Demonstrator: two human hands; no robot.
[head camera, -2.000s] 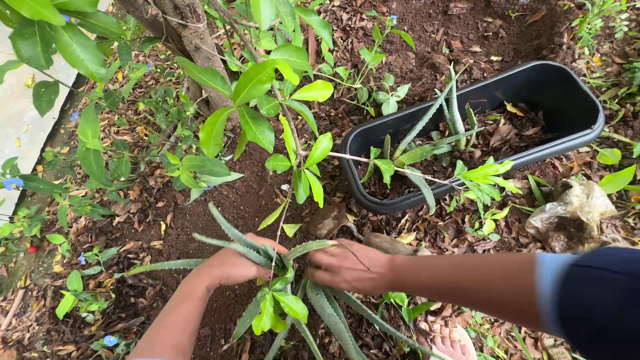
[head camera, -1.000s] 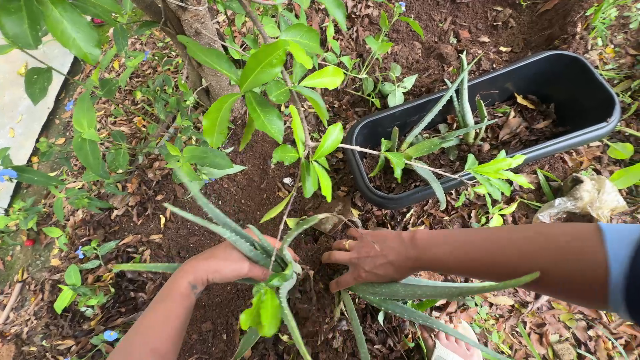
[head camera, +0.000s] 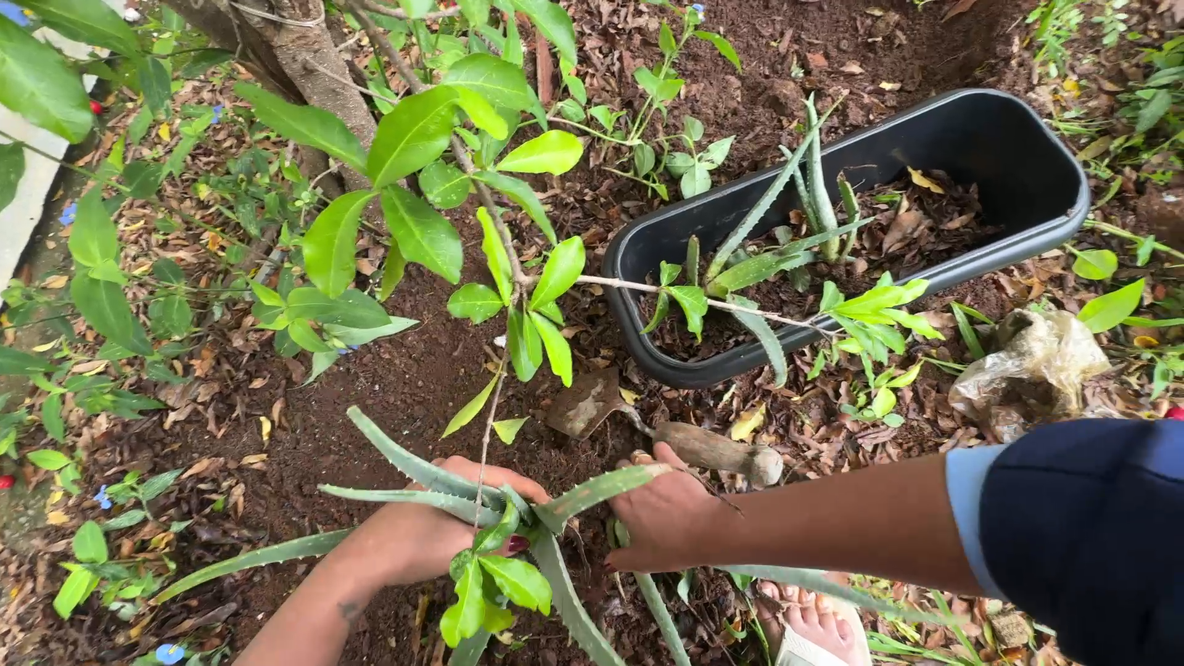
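Note:
My left hand (head camera: 430, 532) is closed around the base of an aloe plant (head camera: 569, 592), whose spiny leaves spread over the brown soil. To its right, my right hand (head camera: 668, 513) presses down at the soil among more aloe leaves; its fingertips are partly hidden, so its hold is unclear. Just above that hand lies a hand trowel with a wooden handle (head camera: 717, 451) and a soil-covered blade (head camera: 585, 403). A black plastic planter (head camera: 1004, 245) at the upper right holds soil, dry leaves and small aloe plants (head camera: 819, 199).
A leafy branch (head camera: 490, 199) hangs over the work spot, from beside a tree trunk (head camera: 324, 83). A crumpled plastic bag (head camera: 1031, 365) lies right of the planter. A foot in a sandal (head camera: 814, 624) is at the bottom. A pale slab edge (head camera: 32, 199) shows at the left.
My right hand has moved from beside the left one to a little farther right, and the trowel's wooden handle now shows clearly. My left hand stays at the aloe.

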